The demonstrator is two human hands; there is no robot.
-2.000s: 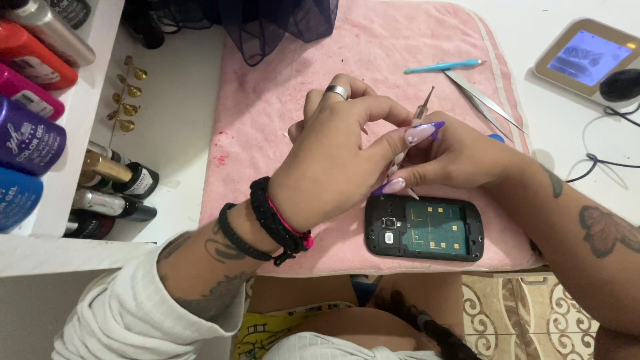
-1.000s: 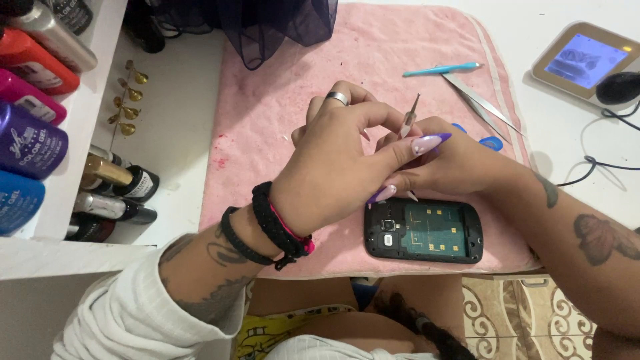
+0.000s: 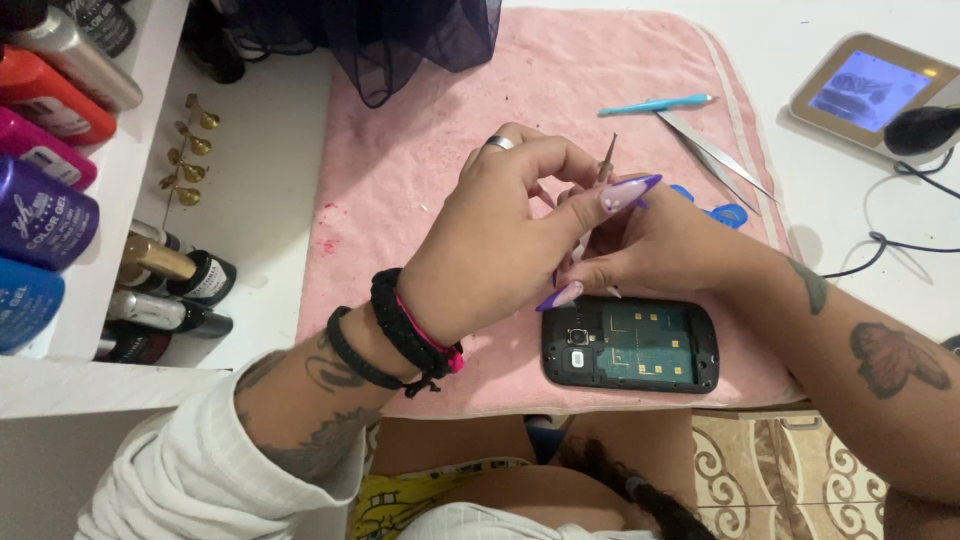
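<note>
A thin dotting tool (image 3: 609, 157) with a metal tip and a pale handle is held between both hands, its tip pointing up. My left hand (image 3: 495, 225), with a silver ring and dark bracelets, has its thumb and fingers around the upper part. My right hand (image 3: 667, 240) is curled at the lower part, with its thumb bent; its other fingertips are mostly hidden. Just below the hands, a black mobile phone (image 3: 556, 367) lies on a pink towel (image 3: 420, 300), its back cover off and a green inner surface showing.
Beyond my right hand lie a light blue pen-like tool (image 3: 652, 105), metal tweezers (image 3: 724, 157) and blue ring-shaped pieces (image 3: 727, 216). A device with a lit screen (image 3: 870, 90) and a black cable stands at right. Nail polish bottles (image 3: 52, 210) fill the shelf at left; dark sheer fabric (image 3: 375, 37) overlaps the towel.
The tool's metal tip has shifted left and leans differently. More of the blue ring-shaped pieces shows beyond my right hand. The phone has stayed in place.
</note>
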